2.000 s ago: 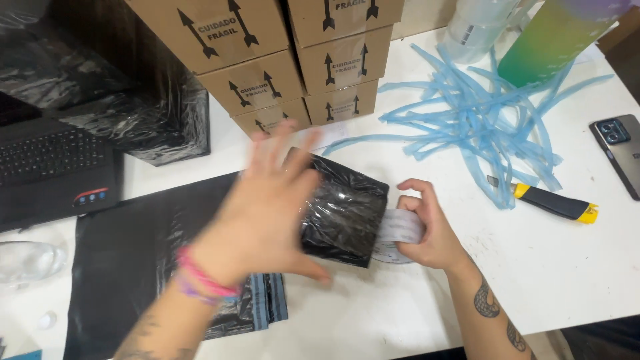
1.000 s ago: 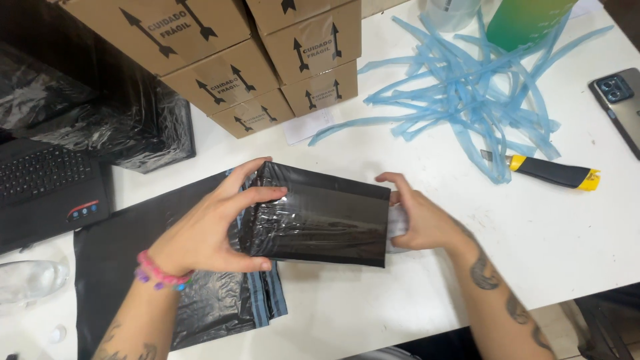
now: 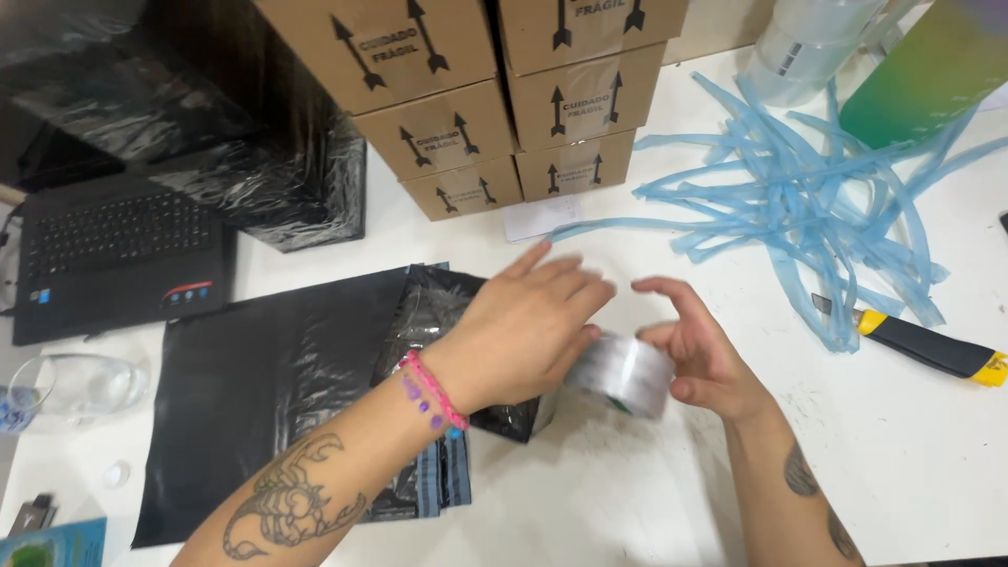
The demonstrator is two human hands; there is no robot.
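A parcel in shiny black plastic (image 3: 417, 323) lies partly beneath my left hand (image 3: 528, 327), whose fingers stretch to the right. A blurred roll of clear tape (image 3: 622, 374) is between my hands, close to my left thumb. Curled and spread, the fingers of my right hand (image 3: 701, 354) are at the roll's right side; whether either hand grips it is unclear. Under the parcel lie flat black plastic mailer bags (image 3: 236, 394) with bluish strips at their edge.
Stacked cardboard boxes (image 3: 441, 130) stand behind the hands. Blue plastic strips (image 3: 787, 189) and a yellow-black utility knife (image 3: 921, 342) lie at right, near a green bottle (image 3: 906, 94). At left are a laptop (image 3: 118, 252), a black-wrapped stack (image 3: 315, 181) and a clear glass (image 3: 94, 382).
My left hand has moved from the parcel's left end across it toward the tape roll. The roll, mostly hidden behind the parcel a second ago, now shows between my hands.
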